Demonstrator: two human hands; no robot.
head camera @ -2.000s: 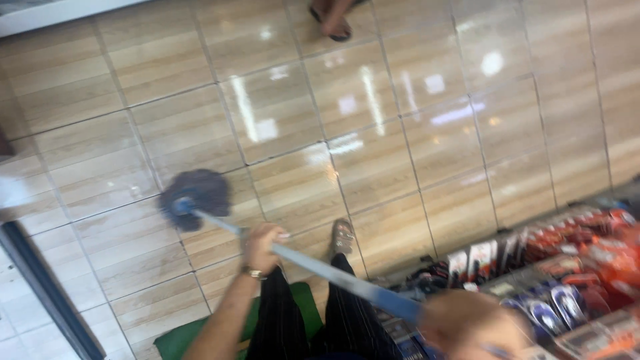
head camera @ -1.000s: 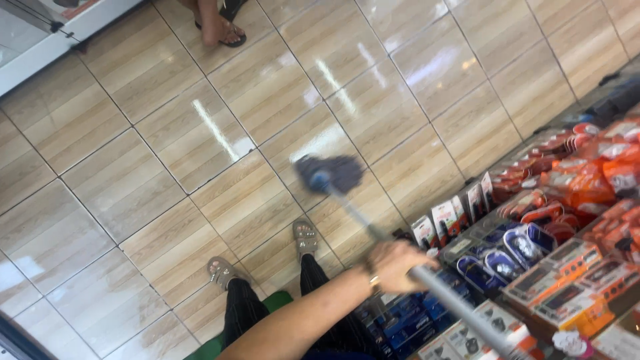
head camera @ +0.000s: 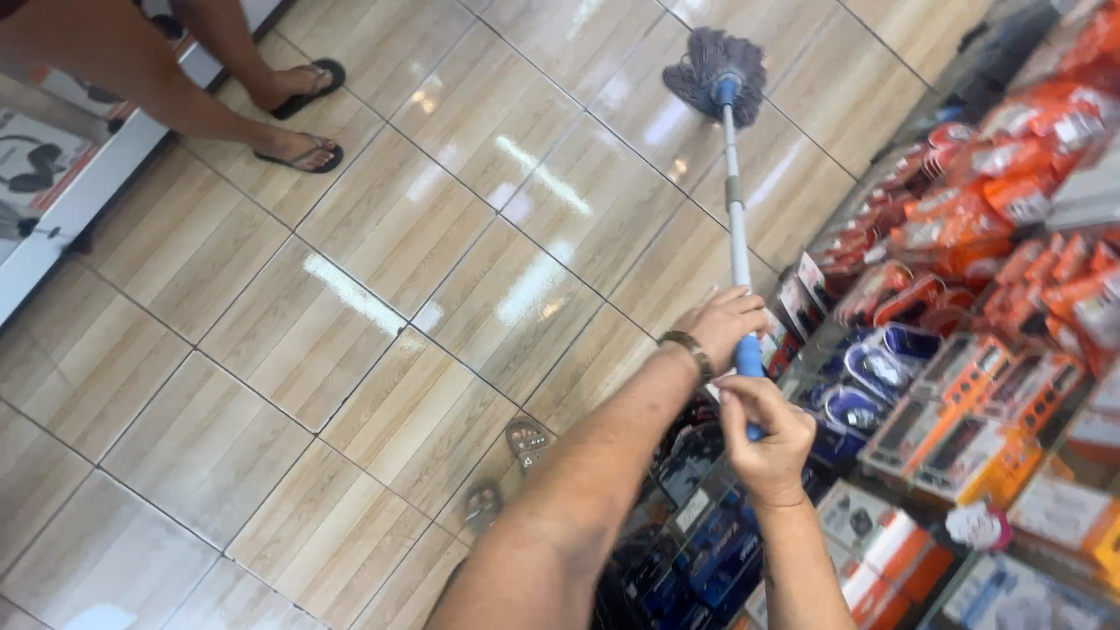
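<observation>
A string mop's grey head [head camera: 719,74] lies on the tiled floor [head camera: 376,262] at the upper right. Its pale metal handle [head camera: 738,236] runs down toward me and ends in a blue grip [head camera: 750,359]. My left hand [head camera: 722,325], a bracelet on its wrist, is closed around the handle at the top of the blue grip. Just below it, my right hand [head camera: 768,430] is shut on the blue grip near the handle's end. My sandalled feet stand below the arms, partly hidden by my left forearm.
Packaged goods in orange and blue [head camera: 945,402] fill a display along the right side, close to my hands. Another person's feet in black flip-flops [head camera: 302,153] stand at the upper left, beside a white-edged display case [head camera: 83,210].
The mop head has moved away from my feet, toward the upper right. My right hand now shows on the blue grip. The view has shifted and the other person's legs show more.
</observation>
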